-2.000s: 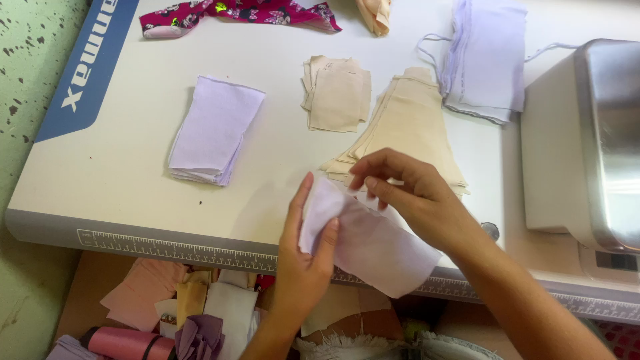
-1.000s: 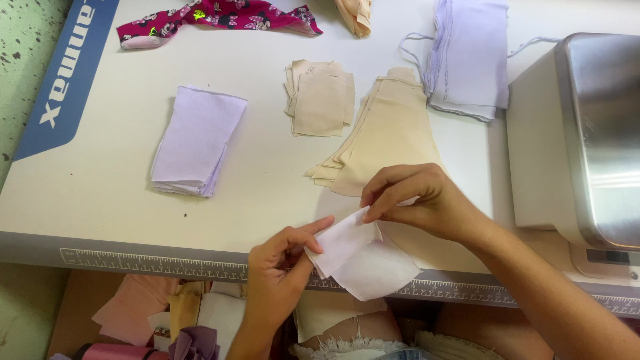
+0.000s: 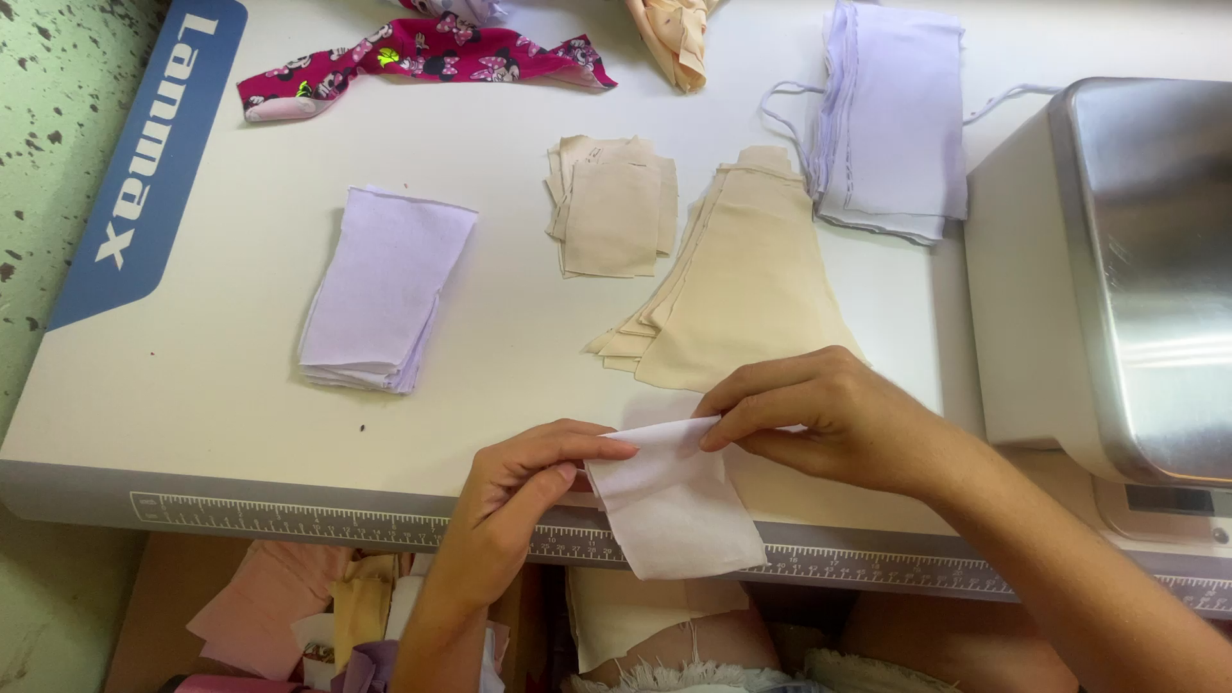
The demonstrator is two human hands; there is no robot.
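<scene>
A folded piece of white or pale lilac fabric (image 3: 674, 510) hangs over the table's front edge, pinched at its top corners. My left hand (image 3: 529, 500) grips the left corner between thumb and fingers, and my right hand (image 3: 808, 414) pinches the right corner. Just beyond my right hand lies a stack of beige flared fabric pieces (image 3: 751, 279). Left of that stack are smaller beige rectangular pieces (image 3: 613, 217). A pile of lilac fabric pieces (image 3: 385, 289) rests on the left part of the white table.
A scale with a metal plate (image 3: 1165, 269) stands at the right. More lilac pieces (image 3: 895, 115) with a cord lie beside it. Pink printed fabric (image 3: 433, 58) and a beige bundle (image 3: 674, 38) are at the back. A printed ruler (image 3: 385, 525) lines the front edge; fabric scraps (image 3: 274, 602) lie below.
The fabric was spread wider two seconds ago; it now hangs as a narrower, folded piece. Its upper edge is now held between both hands. The table's piles have not changed.
</scene>
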